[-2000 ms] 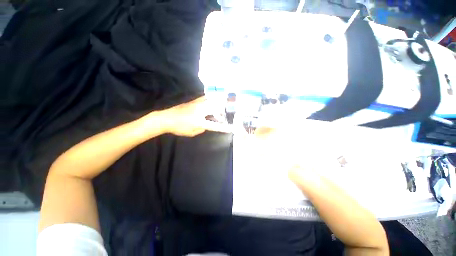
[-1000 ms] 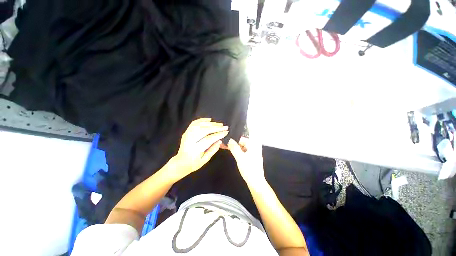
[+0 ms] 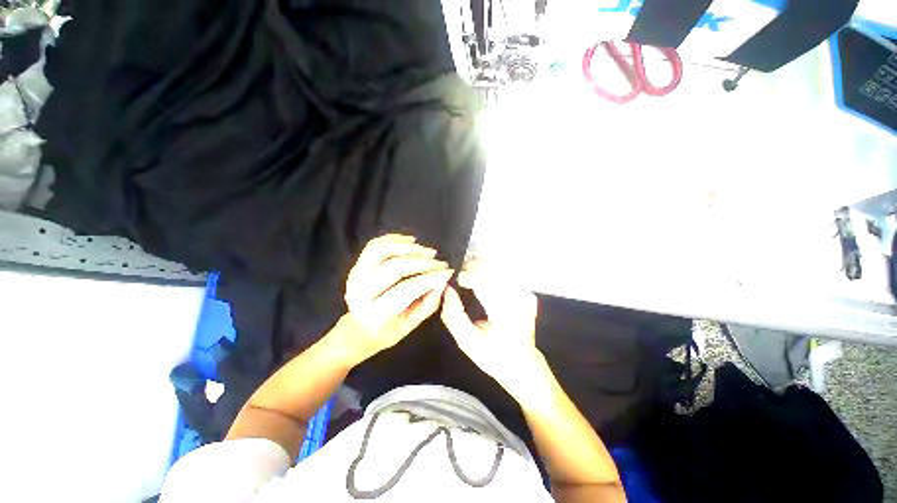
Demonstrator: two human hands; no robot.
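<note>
The black garment [image 3: 266, 138] lies piled left of the machine and hangs over the table's front edge towards my lap. My left hand [image 3: 395, 293] has its fingertips closed on the garment's right edge. My right hand [image 3: 497, 319] meets it there, thumb and fingers pinching the same edge by the table's front. The fingertips of both hands nearly touch. The presser foot area [image 3: 509, 61] of the white sewing machine is at the top, away from my hands; the cloth edge runs from there down to my fingers. Glare hides detail of the edge.
Red-handled scissors [image 3: 632, 71] lie on the white table top [image 3: 629, 216] behind the needle area. Dark small tools [image 3: 847, 243] are at the right end, below the control panel [image 3: 875, 79]. A blue crate [image 3: 202, 339] is below left, beside a white surface [image 3: 93, 373] and perforated rail [image 3: 98, 248].
Both hands have come from the needle area down to the table's front edge and now pinch the cloth edge together. The view has tilted down, showing the scissors and crate.
</note>
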